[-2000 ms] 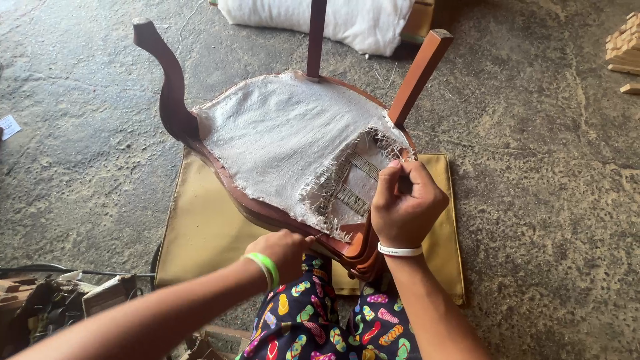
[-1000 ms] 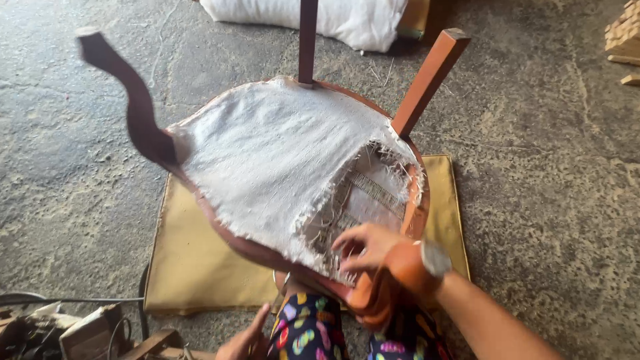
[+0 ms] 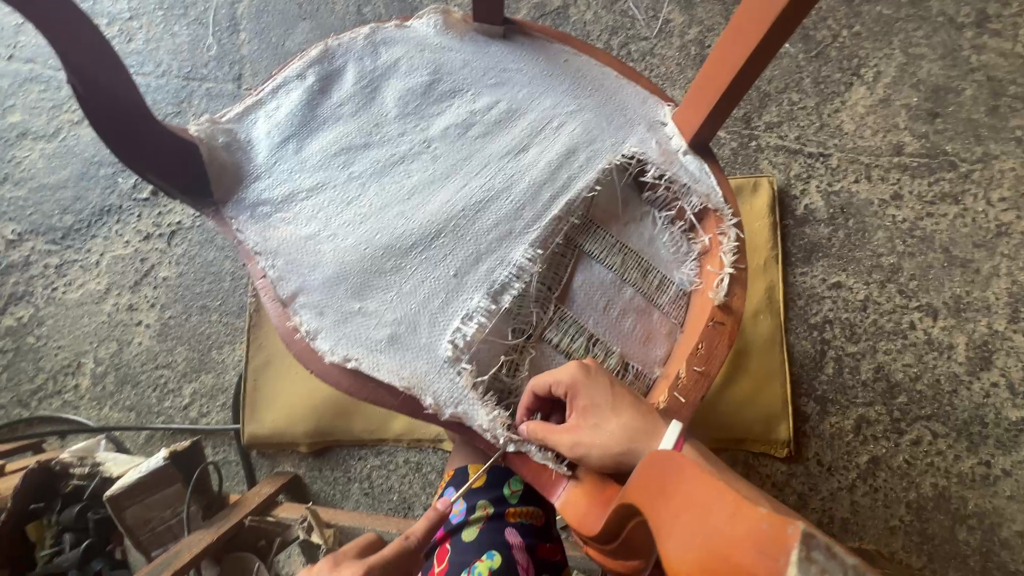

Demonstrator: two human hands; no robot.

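An upturned wooden chair seat frame [image 3: 712, 344] lies with its legs upward, its underside covered by white woven fabric [image 3: 400, 176] with frayed edges. Through an opening at the right, webbing straps [image 3: 628, 260] show. My right hand [image 3: 592, 416] pinches the frayed fabric edge near the front rail. My left hand [image 3: 392, 552], at the bottom edge, holds a thin metal-shafted tool [image 3: 478, 478], its tip at the fabric edge on the rail. The tool's handle is mostly hidden. Staples or their remains dot the bare rail on the right.
Chair legs rise at the left [image 3: 120, 120], top and right [image 3: 740, 72]. A curved orange-brown chair part [image 3: 704, 512] is at the lower right. A tan cushion [image 3: 344, 400] lies under the chair. Wood scraps [image 3: 216, 520] and a cable [image 3: 160, 428] are at the lower left.
My right hand has moved from near the right leg to the fabric's front edge. The left hand's tool is now at the rail. The view is closer.
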